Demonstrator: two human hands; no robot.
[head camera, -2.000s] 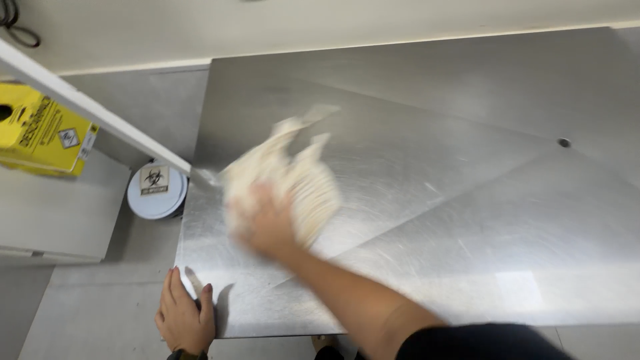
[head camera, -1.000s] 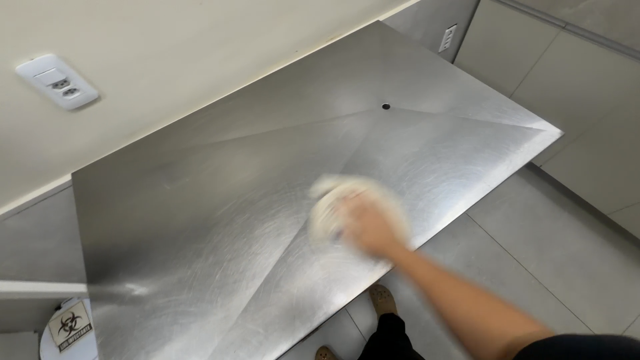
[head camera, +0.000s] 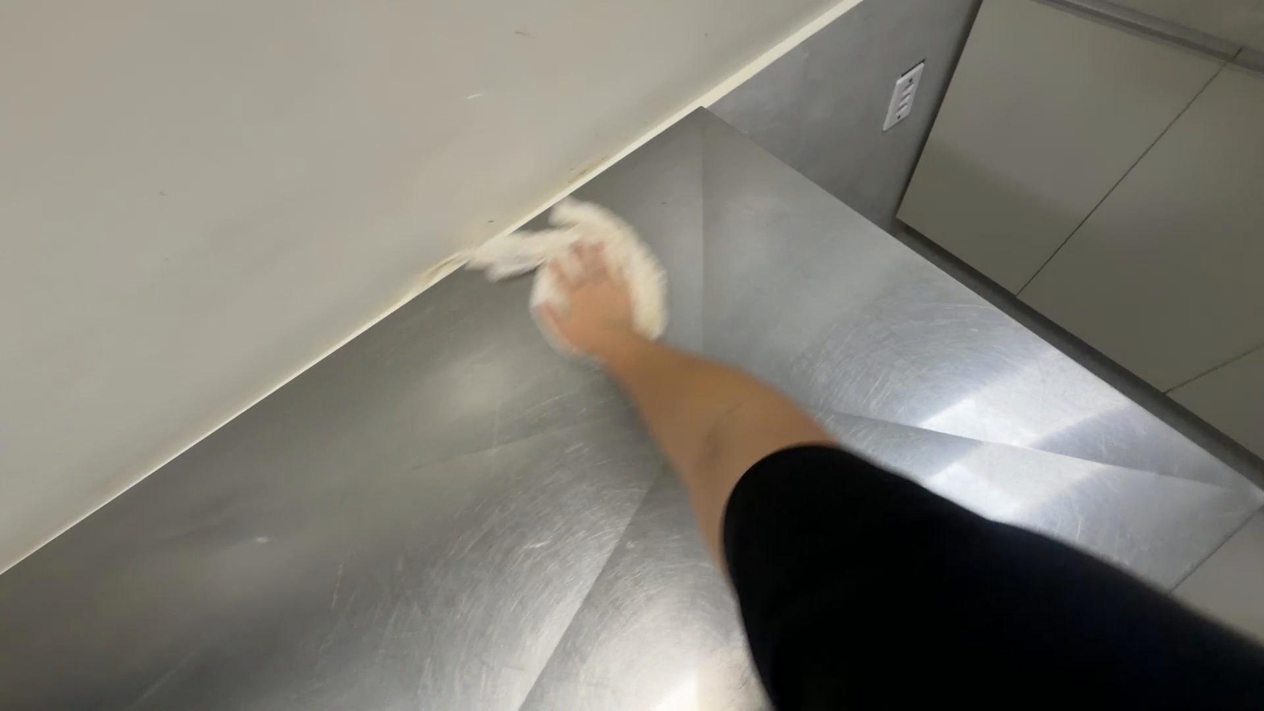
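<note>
My right hand (head camera: 590, 296) presses a crumpled off-white cloth (head camera: 647, 286) onto a stainless steel table (head camera: 474, 494), near its edge along the wall. The cloth spreads out around the fingers, and a loose end of it reaches left to the wall edge. Hand and cloth are slightly blurred. A black sleeve covers the upper part of the right arm. The steel surface has fine scratches, shallow creases and bright reflections. My left hand is out of view.
A pale wall (head camera: 296, 178) with brownish marks low down borders the table's far side. Beyond the right end are a white wall socket plate (head camera: 903, 96) and light cabinet fronts (head camera: 1076, 148). Tiled floor (head camera: 1229, 583) shows at the lower right.
My right hand has moved the cloth from the table's near side to its wall side. The left hand, seen at the table edge two seconds ago, is out of view. The view has shifted right.
</note>
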